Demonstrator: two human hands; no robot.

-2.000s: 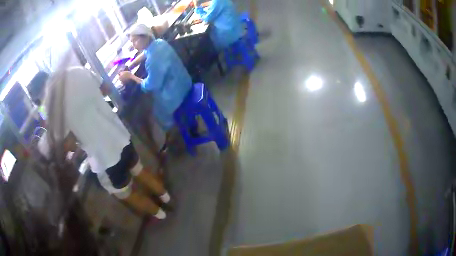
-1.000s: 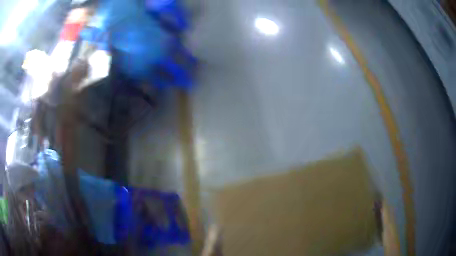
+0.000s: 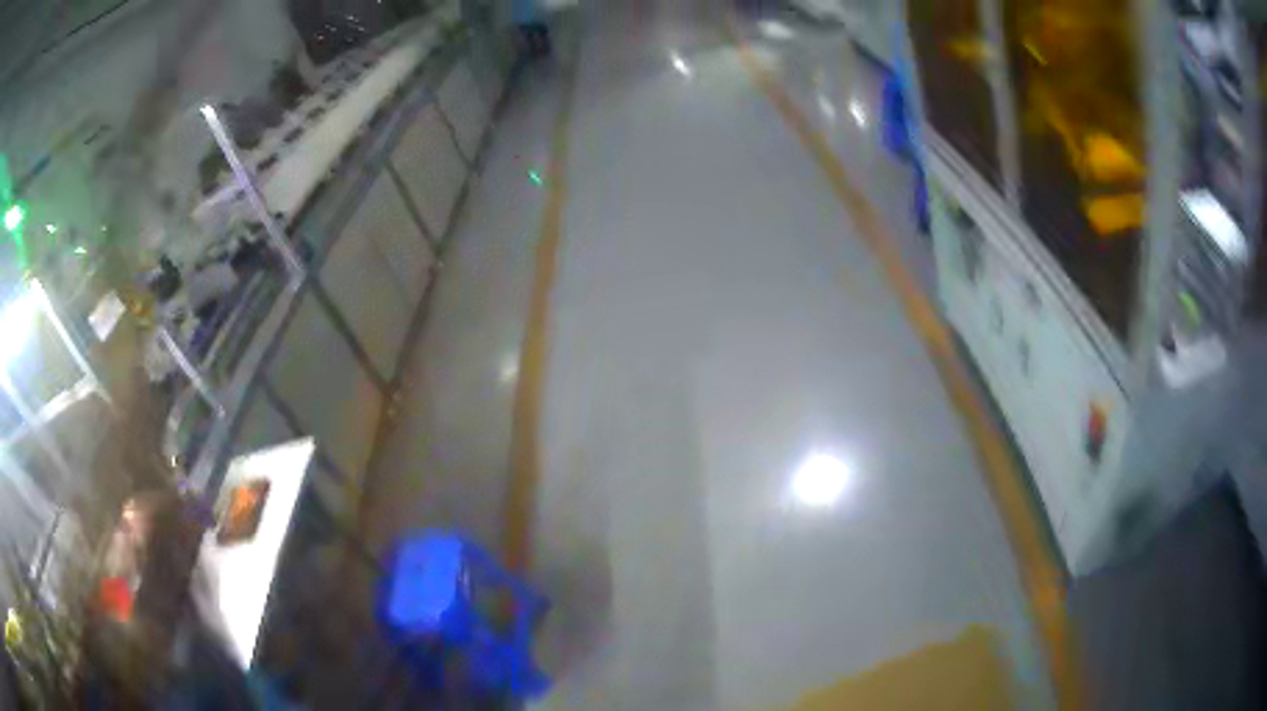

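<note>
A flat brown cardboard sheet (image 3: 924,678) shows at the bottom edge, right of centre, and most of it is cut off by the frame. What lies under it is hidden. My left hand and my right hand are both out of the picture, so I cannot see how they hold anything.
Grey floor (image 3: 667,347) runs ahead between two yellow-orange lines. A blue stool (image 3: 438,590) stands at the lower left, near a white panel (image 3: 264,535). A long machine line (image 3: 403,181) runs along the left. A white machine cabinet (image 3: 1021,347) with amber windows stands on the right.
The view has moved along the aisle. The seated people in blue have left view. The cardboard sheet came up with a hand at each side, then dropped low again, and the hands have left the picture.
</note>
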